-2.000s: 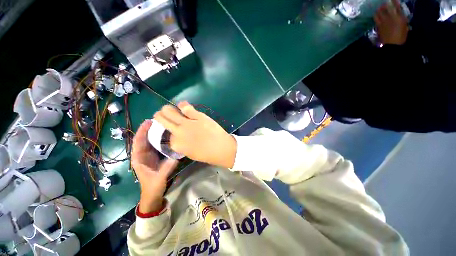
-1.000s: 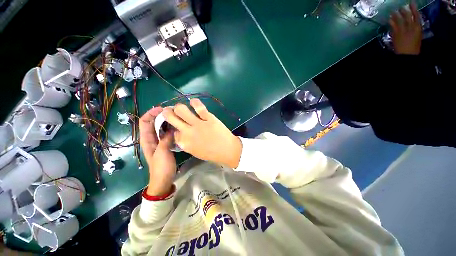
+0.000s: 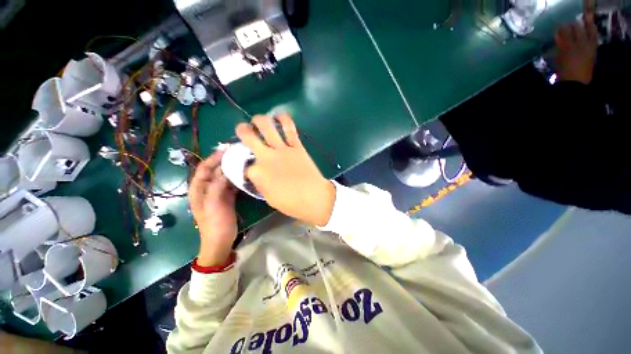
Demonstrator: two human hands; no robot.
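Note:
A white housing shell (image 3: 237,164) is held between both hands over the bench's front edge. My left hand (image 3: 213,202) grips it from the left side, fingers around its rim. My right hand (image 3: 289,169) lies over its right side, with fingertips at a dark opening. The right fingers hide much of the shell, so its inside cannot be made out. Thin dark wires (image 3: 319,146) show on the bench beyond my right hand.
White shells (image 3: 50,156) stand at the left. A tangled pile of motors and wires (image 3: 149,131) lies beside them. A metal screw feeder (image 3: 242,43) stands at the back. Another person's hand (image 3: 575,52) and white parts (image 3: 524,15) are at the upper right.
The shell has turned in my hands and shows more of its white outer side. My right hand has lifted slightly, its fingers more spread. The camera view has shifted a little.

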